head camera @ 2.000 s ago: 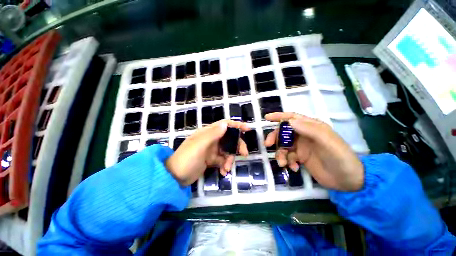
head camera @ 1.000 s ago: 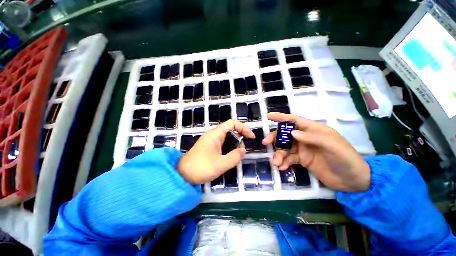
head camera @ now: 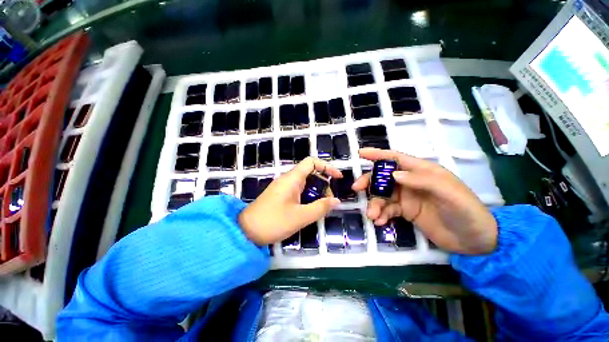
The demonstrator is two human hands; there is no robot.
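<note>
My left hand point(head camera: 284, 206) holds a smartwatch body point(head camera: 314, 189) between thumb and fingers; its black face shows a small lit mark. My right hand point(head camera: 434, 200) holds another smartwatch body point(head camera: 383, 179) with rows of white-purple text on its face, the thumb at its right edge. Both hands are above the white foam tray point(head camera: 175, 127), whose pockets hold dark units, mostly in pairs. Several pockets at the tray's right side hold no units. The hands and sleeves hide part of the tray's lower rows.
At left stand a red-orange tray point(head camera: 41, 110) and stacked white trays point(head camera: 100, 110). At right are a tester with a bright screen point(head camera: 577, 73), a reddish-brown tool point(head camera: 497, 133) on a white packet point(head camera: 513, 110), a white cable and small dark units point(head camera: 549, 200).
The left hand's unit has turned face-up and now shows a lit mark. The right hand's display is tilted more toward the camera. The view has shifted slightly since the oldest frame.
</note>
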